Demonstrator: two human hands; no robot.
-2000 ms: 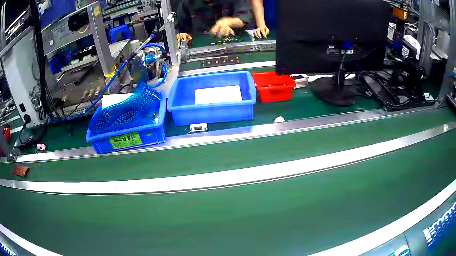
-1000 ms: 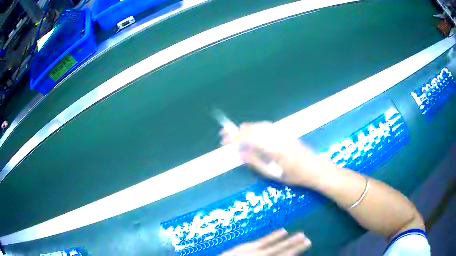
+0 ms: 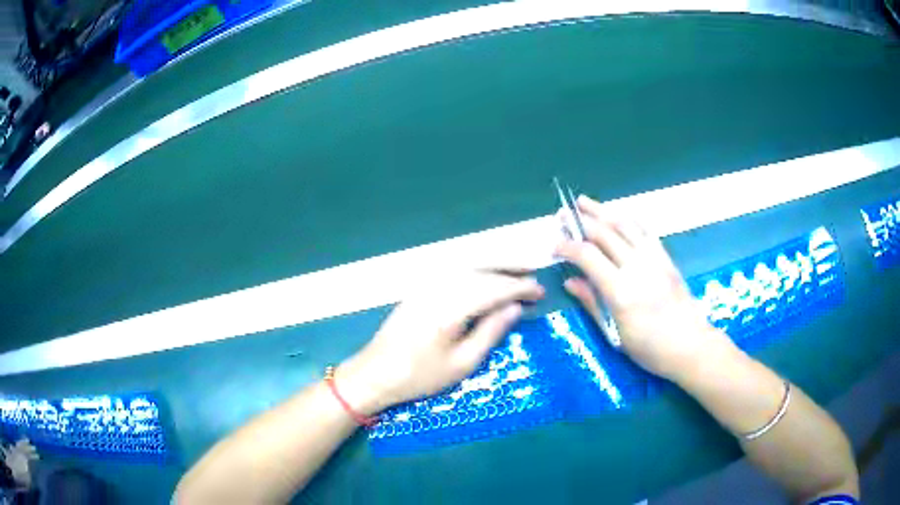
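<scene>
My right hand (image 3: 637, 286) holds silver tweezers (image 3: 572, 214) whose two tips point up and away over the green belt, slightly apart. The tweezers' back end shows below the palm. My left hand (image 3: 449, 330) is beside it, over the near edge of the white strip, with its fingers bent and nothing seen in them. Below it, a blue backing sheet (image 3: 474, 419) with rows of small rings lies on the ledge, partly covered by my left hand. Another sheet (image 3: 775, 286) lies to the right of my right hand. No carrier shows.
The broad green belt (image 3: 395, 148) runs beyond the white strip (image 3: 247, 304). A blue bin (image 3: 183, 30) stands at the far upper left. More blue sheets lie at the left (image 3: 89, 426) and the far right (image 3: 881, 235). Dark cables show at the upper left.
Both hands were absent two seconds ago. Since one second ago, my left hand has come up from the bottom edge beside my right hand. The view has tilted and moved, and the tweezers are sharper.
</scene>
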